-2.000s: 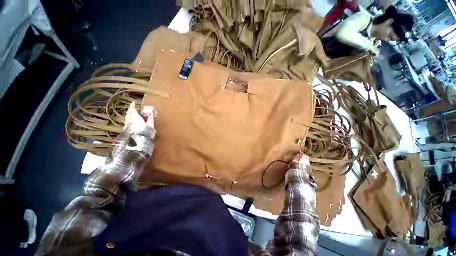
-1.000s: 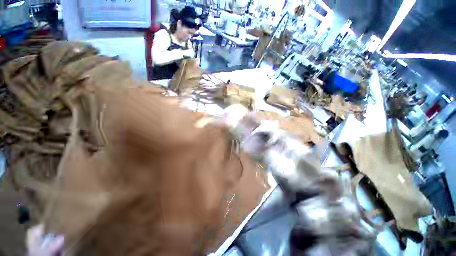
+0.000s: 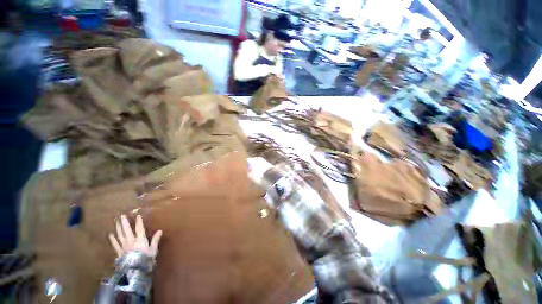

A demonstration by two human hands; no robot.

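A large tan tote bag body [image 3: 208, 231] lies flat in front of me on the stack. My left hand [image 3: 134, 237] rests on it with fingers spread, holding nothing. A small dark label [image 3: 75, 216] shows on the bag, left of my left hand. My right hand [image 3: 260, 172] is at the bag's far right corner, beside the handles [image 3: 270, 148]. It is blurred and mostly hidden by the plaid sleeve, so I cannot tell what its fingers do.
A heap of crumpled brown bags [image 3: 142, 107] lies beyond the stack. More bags [image 3: 389, 187] and straps lie on the white table [image 3: 342, 208] to the right. A seated person [image 3: 261, 59] works at its far side. A tan bag [image 3: 511, 261] is at the lower right.
The view has swung towards the right side of the table, then slightly back. My left hand has moved from the bag's left edge onto its surface. My right arm now reaches to the far right corner.
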